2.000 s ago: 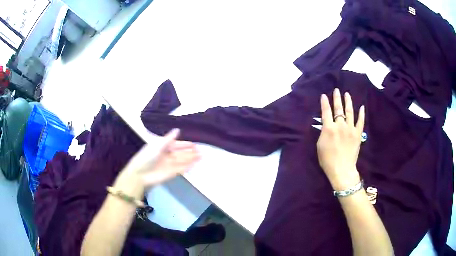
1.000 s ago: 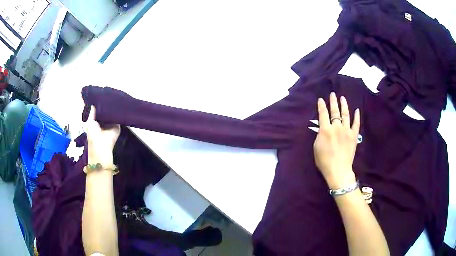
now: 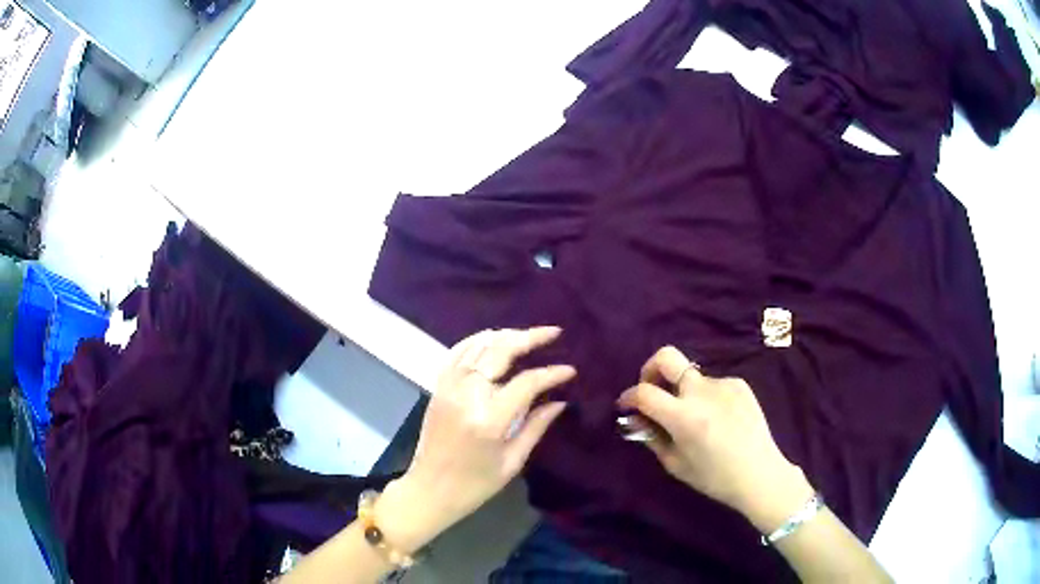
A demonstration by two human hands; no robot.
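A dark purple V-neck top [image 3: 673, 251] lies spread on the white table. A squarish gold ornament [image 3: 777, 327] sits at the bottom of its neckline. The sleeve on the left [image 3: 456, 257] lies folded in towards the body. My left hand [image 3: 490, 399] is over the lower left body edge, fingers apart and holding nothing visible. My right hand [image 3: 701, 424] is curled over the lower front, just right of my left hand. Small shiny metal tips, apparently thread snips [image 3: 635, 429], show at its fingertips; the rest is hidden. A small pale spot [image 3: 544, 260] shows on the fabric.
Other purple tops [image 3: 844, 46] lie at the far right of the white table [image 3: 342, 114]. A purple heap [image 3: 148, 422] hangs low at left, beside a blue crate [image 3: 63, 325]. The table edge runs diagonally between heap and top. Blue jeans [image 3: 559, 561] show at the bottom.
My left hand has let go of the stretched sleeve and moved right; the sleeve is folded inward. My right hand has moved down and left and its fingers have curled. The view has shifted.
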